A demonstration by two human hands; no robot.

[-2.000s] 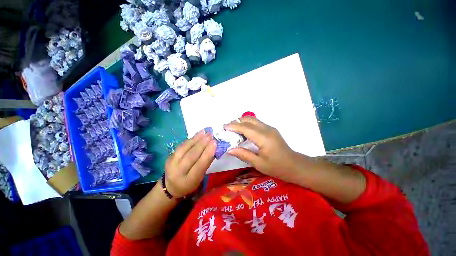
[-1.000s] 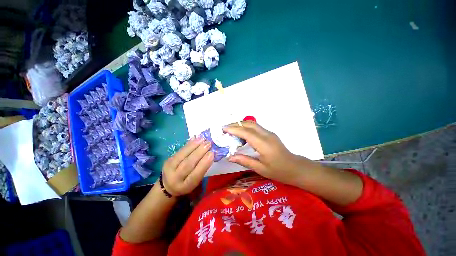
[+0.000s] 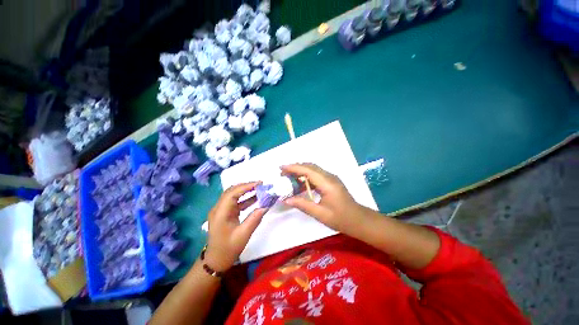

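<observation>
My left hand (image 3: 233,219), with a bracelet at the wrist, holds a purple piece (image 3: 266,196) between thumb and fingers. My right hand (image 3: 324,198) holds a white-and-grey piece (image 3: 282,186) against or very close to the purple piece. A thin yellowish stick (image 3: 308,189) shows between the right thumb and fingers. Both hands are over the white board (image 3: 330,149). The fingers hide parts of both pieces. The red disc does not show.
A loose white-and-grey pile (image 3: 219,79) lies beyond the board. Loose purple pieces (image 3: 159,190) lie left, beside a blue tray (image 3: 91,247) of purple pieces. Another yellowish stick (image 3: 289,126) lies at the board's far edge. A grey-purple row (image 3: 393,19) stands near the far table edge.
The view has shifted, bringing the far row into sight. The left fingers have spread around the purple piece. The stick in the right hand now shows clearly; the red disc is no longer visible.
</observation>
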